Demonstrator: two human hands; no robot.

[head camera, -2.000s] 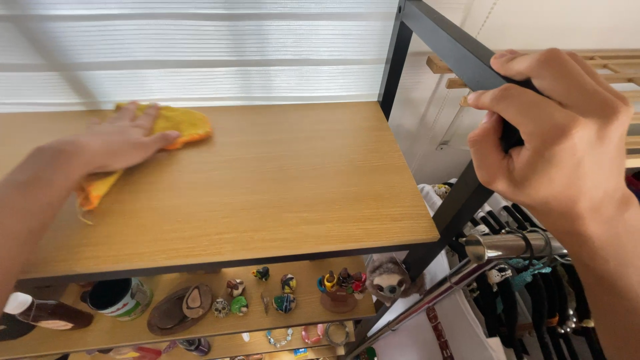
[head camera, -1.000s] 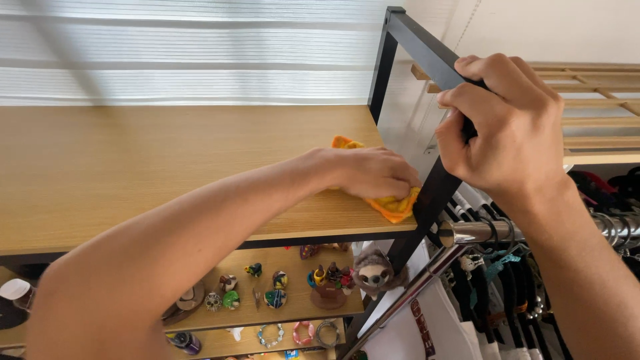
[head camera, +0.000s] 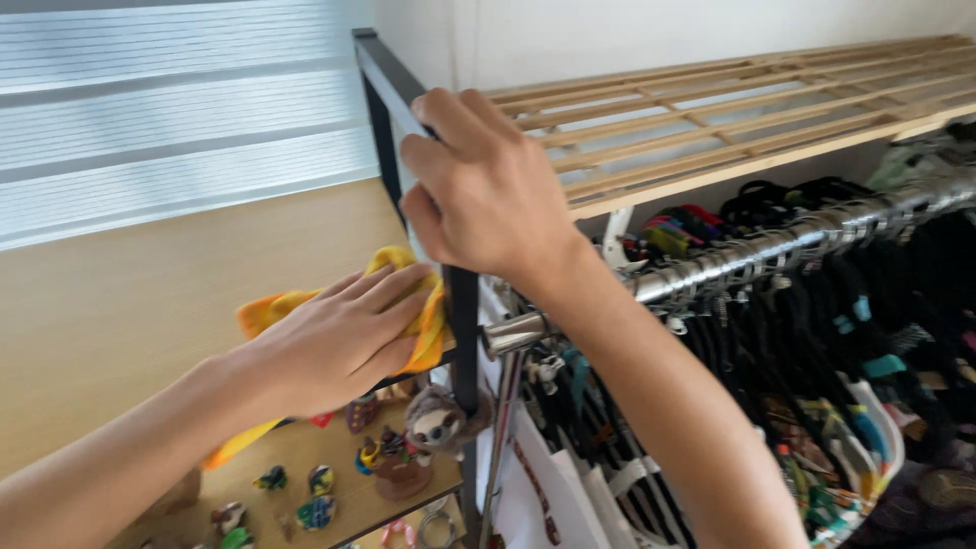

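Note:
My left hand (head camera: pixel 343 335) presses a yellow-orange cloth (head camera: pixel 278 309) against the wooden shelf board (head camera: pixel 152 282), at its right end beside the dark metal upright. Part of the cloth hangs over the board's front edge. My right hand (head camera: pixel 488 183) grips the dark metal frame (head camera: pixel 396 72) of the shelf at its upper front corner, with the fingers wrapped over the bar. A plush sloth (head camera: pixel 438 419) hangs on the upright below both hands.
Small figurines (head camera: pixel 316 496) stand on the lower shelf. To the right, a chrome rail (head camera: pixel 762 244) carries many clothes on hangers, beneath a slatted wooden rack (head camera: pixel 686 114). A striped blind (head camera: pixel 183 107) covers the back left.
My left hand first moved with the cloth from the board's left part to its right end, and is now against the upright. My right hand still holds the frame. The view has swung right.

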